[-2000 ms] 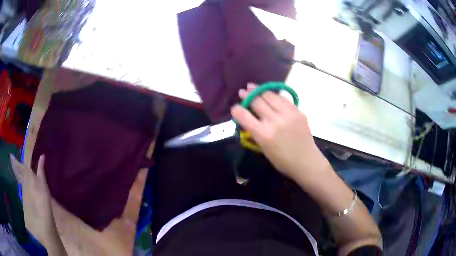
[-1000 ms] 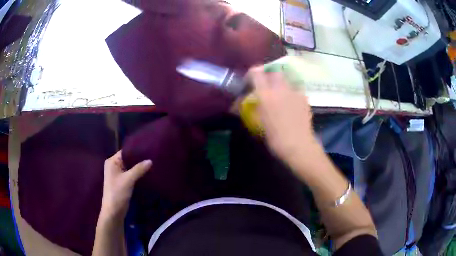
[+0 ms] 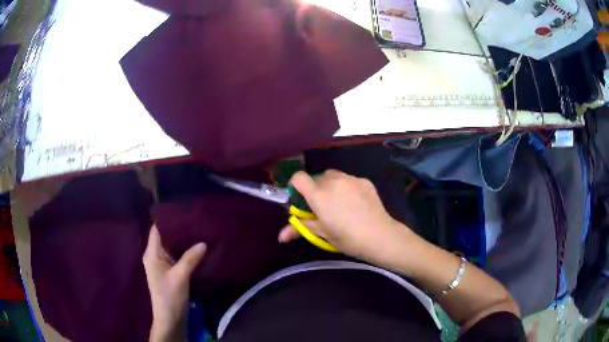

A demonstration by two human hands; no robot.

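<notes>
My right hand (image 3: 344, 208) holds scissors (image 3: 257, 189) by their green and yellow handle loops, blades pointing left, at the table's front edge. My left hand (image 3: 170, 277) grips the left side of a maroon piece (image 3: 224, 230) over my lap, thumb on top. Another maroon panel (image 3: 240, 87) lies on the white table and reaches over its edge near the blades. Whether the two pieces are joined there is too dark to tell. More maroon cloth (image 3: 90, 260) lies in a rounded pile on the brown board at lower left.
The white table (image 3: 427, 110) has a phone (image 3: 398, 23) with a lit screen at the back. Part of a white sewing machine (image 3: 534, 30) is at upper right. Grey and blue cloth (image 3: 524, 214) hangs at right, with pale cords (image 3: 511, 100). Shiny clear tape is at far left.
My left hand let go of the lower-left cloth and took hold of the nearer piece. The scissors moved up over the table panel, then down to the table edge. The view turned.
</notes>
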